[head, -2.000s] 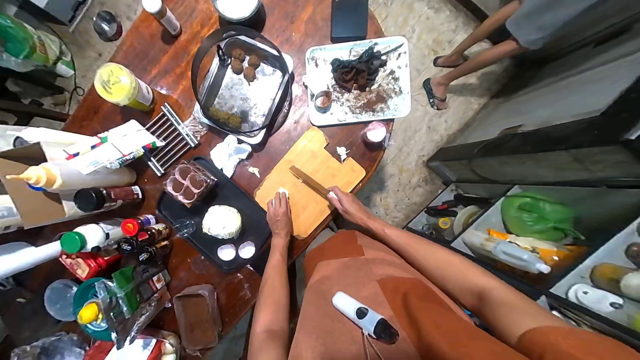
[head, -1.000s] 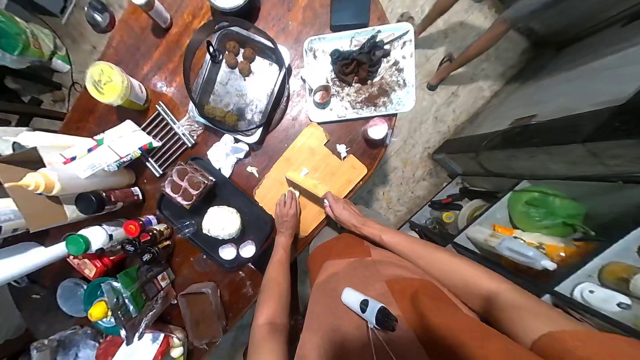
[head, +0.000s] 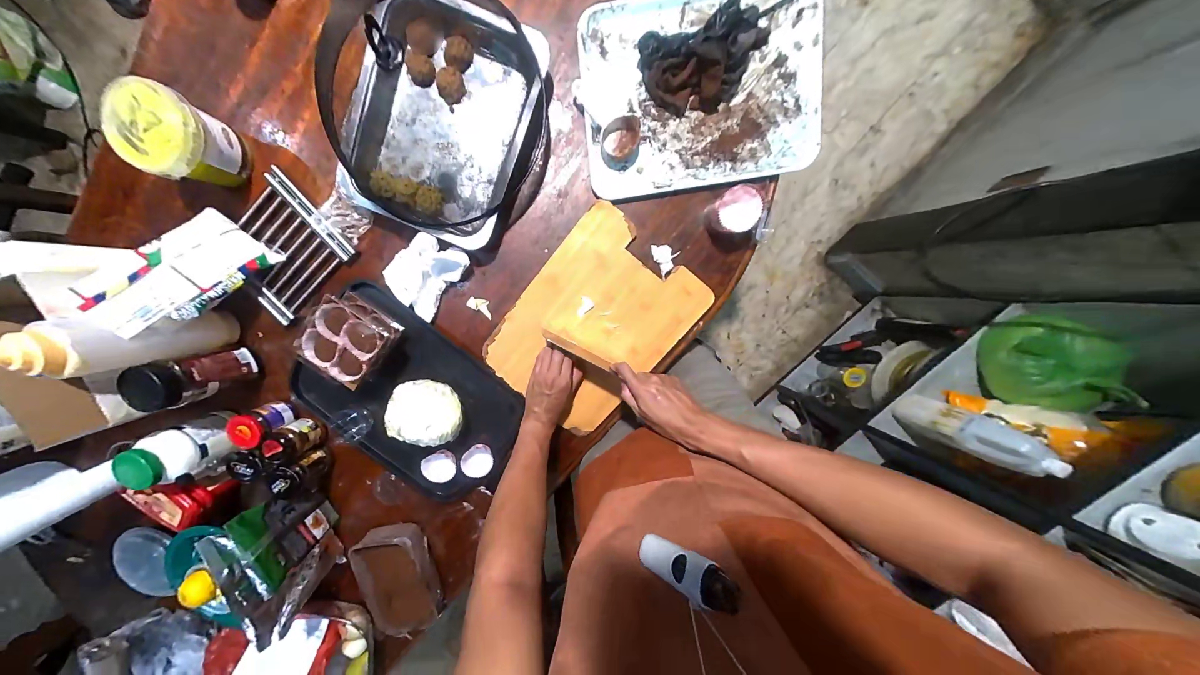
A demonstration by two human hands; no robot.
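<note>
A wooden cutting board point(head: 647, 305) lies at the table's near edge, with small white scraps point(head: 586, 306) on it. My right hand point(head: 661, 403) grips the handle of a knife point(head: 583, 352), whose blade rests low over the board. My left hand point(head: 553, 380) is at the board's left part, fingers bent beside the blade's far end; what is under the fingertips is hidden. Left of the board, a black tray point(head: 361, 420) holds a round pale mass point(head: 424, 412), two small paper cups point(head: 457, 464) and a clear box of brown cups point(head: 347, 339).
A metal pan point(head: 450, 122) with brown balls and a white tray point(head: 797, 112) with dark cloth-like material stand beyond the board. A pink-topped cup point(head: 738, 209) sits near the right edge. Bottles point(head: 187, 375) and packets crowd the left. Open drawers point(head: 881, 441) are at right.
The knife has swung from pointing up and left across the board to a lower place by my left fingers. The bystander's legs at the upper right have gone out of view.
</note>
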